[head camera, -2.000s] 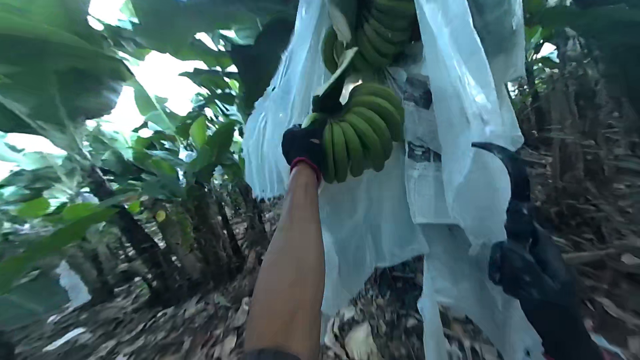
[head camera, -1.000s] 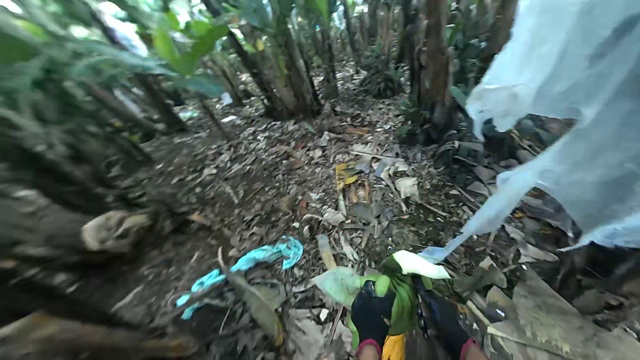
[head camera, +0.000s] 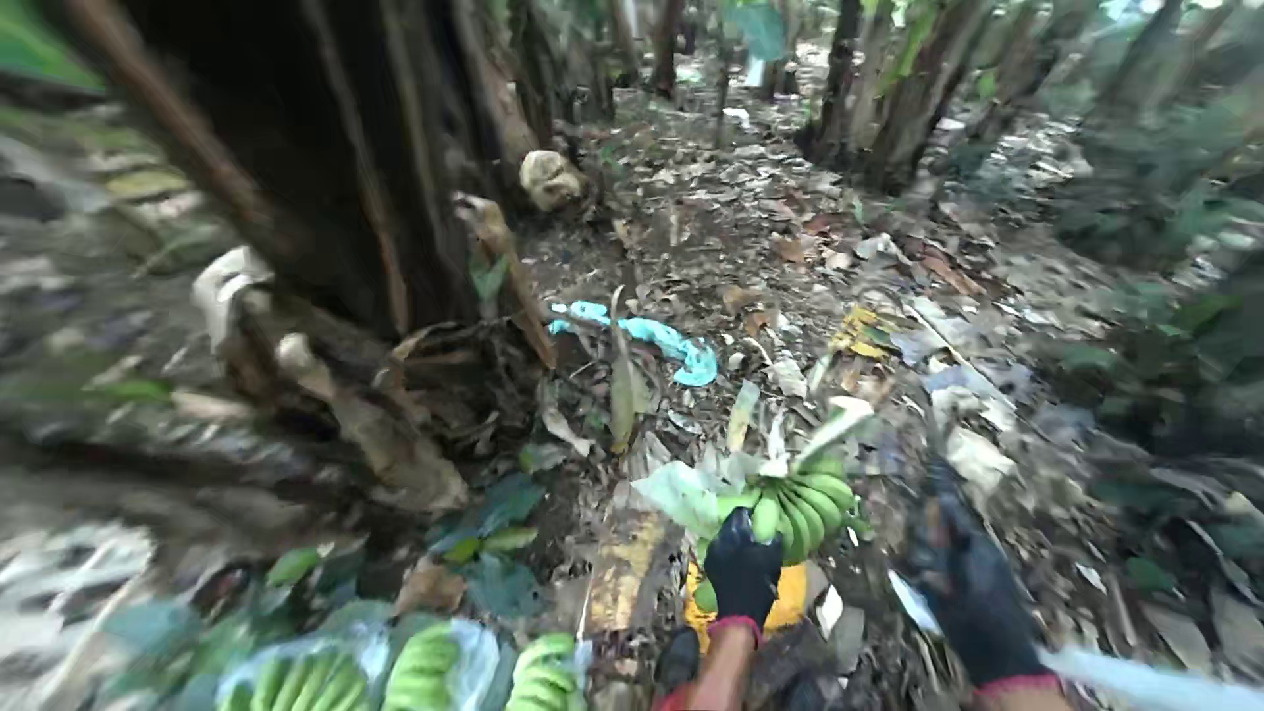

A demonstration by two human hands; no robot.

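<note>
My left hand (head camera: pixel 746 573), in a black glove with a pink cuff, grips a hand of green bananas (head camera: pixel 805 509) at its lower left side. The cut crown points up, with pale plastic film (head camera: pixel 686 497) against its left side. Beneath the bananas lies something yellow (head camera: pixel 788 597), partly hidden. To the right, my right hand (head camera: pixel 963 583), also black-gloved, is apart from the fruit and blurred. A dark, thin shape rises from its fingers, perhaps the curved tool seen earlier. A whitish strip (head camera: pixel 1150 679) runs beside its wrist.
More green banana hands (head camera: pixel 306 681) lie on plastic film at the lower left. A thick banana plant trunk (head camera: pixel 326 148) stands at the left, with dry stubs at its base. A twisted turquoise plastic strip (head camera: pixel 642 331) lies on the leaf litter. Other trunks (head camera: pixel 894 99) stand farther back.
The banana hand, by the hanging bunch in the oldest frame, is now low over the ground. My right hand, touching it one second ago, has moved away to the right. The view has swung left.
</note>
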